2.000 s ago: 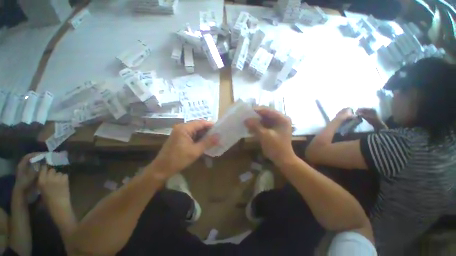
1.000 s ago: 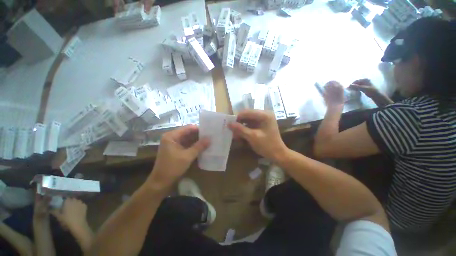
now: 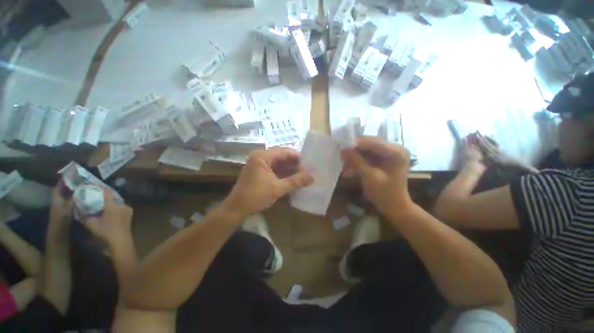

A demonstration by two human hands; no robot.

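A white folded leaflet (image 3: 319, 174), thin and about hand-sized, is held above my lap, in front of the table edge. My left hand (image 3: 270, 179) pinches its left side between thumb and fingers. My right hand (image 3: 381, 170) pinches its upper right edge. The face towards me looks almost plain. Printed sheets with rows of short black bars (image 3: 280, 123) lie flat on the table just beyond my left hand. Small white cartons (image 3: 212, 104) are piled loosely to the left of the sheets.
More cartons (image 3: 369, 65) lie across the table seam, and a row of cartons (image 3: 52, 125) stands at the left. A person in a striped shirt (image 3: 560, 214) works at the right. Another person's hands (image 3: 107, 211) hold a white carton at the lower left. Paper scraps (image 3: 340, 222) lie on the floor.
The leaflet was slanted between my hands, then upright; now it tilts slightly with its plainer face showing. The neighbour's hands at the left have brought up a carton. The camera view has shifted.
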